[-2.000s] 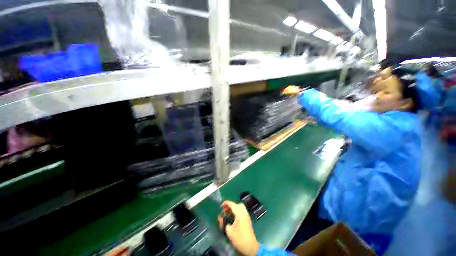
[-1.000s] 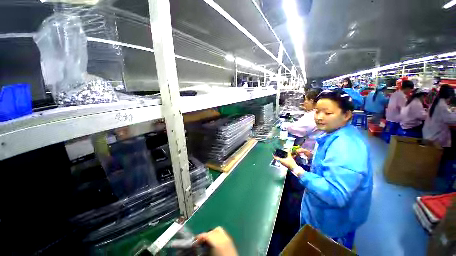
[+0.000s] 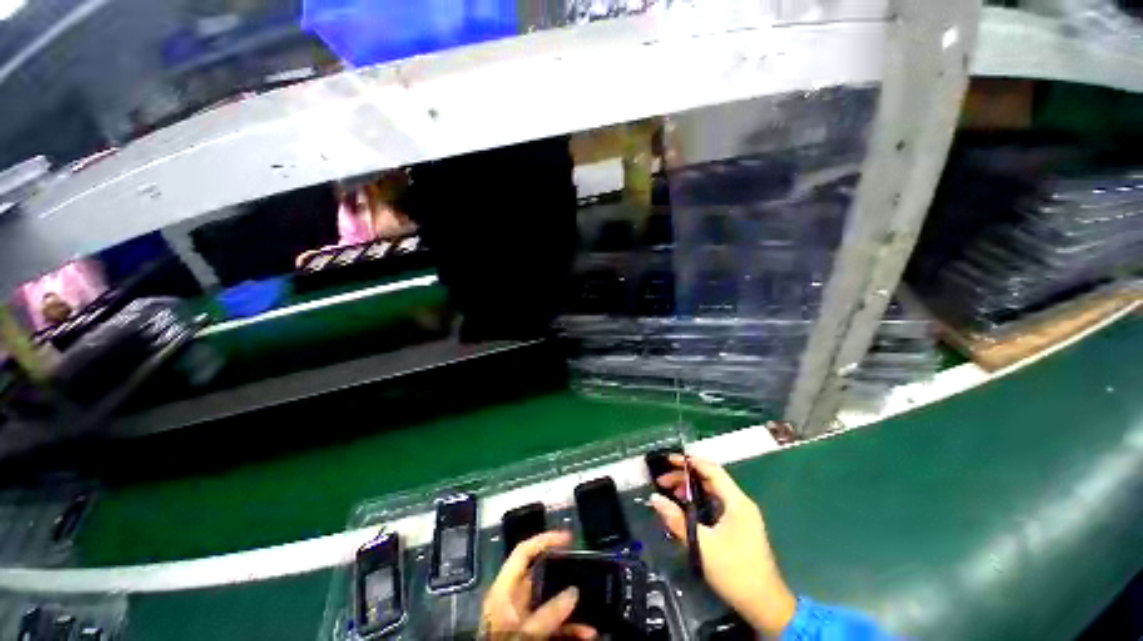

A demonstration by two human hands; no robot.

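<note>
A clear plastic tray lies at the bottom centre with several black phones in its pockets, two at its left with keypads showing. My left hand holds a black phone over the front of the tray. My right hand holds a slim dark tool, probably closed scissors, pointing up. Its fingertips are at a black phone at the tray's back right; whether they grip it is unclear. The tray's front edge is cut off.
A green bench runs right. A white post stands behind my right hand under a white shelf with a blue bin. Stacked trays stand beyond the post; another tray is at the lower left. People in pink are behind.
The view has swung left and down from the aisle to the tray. My left hand now shows, with a phone in it. My right hand is now at the tray's back right.
</note>
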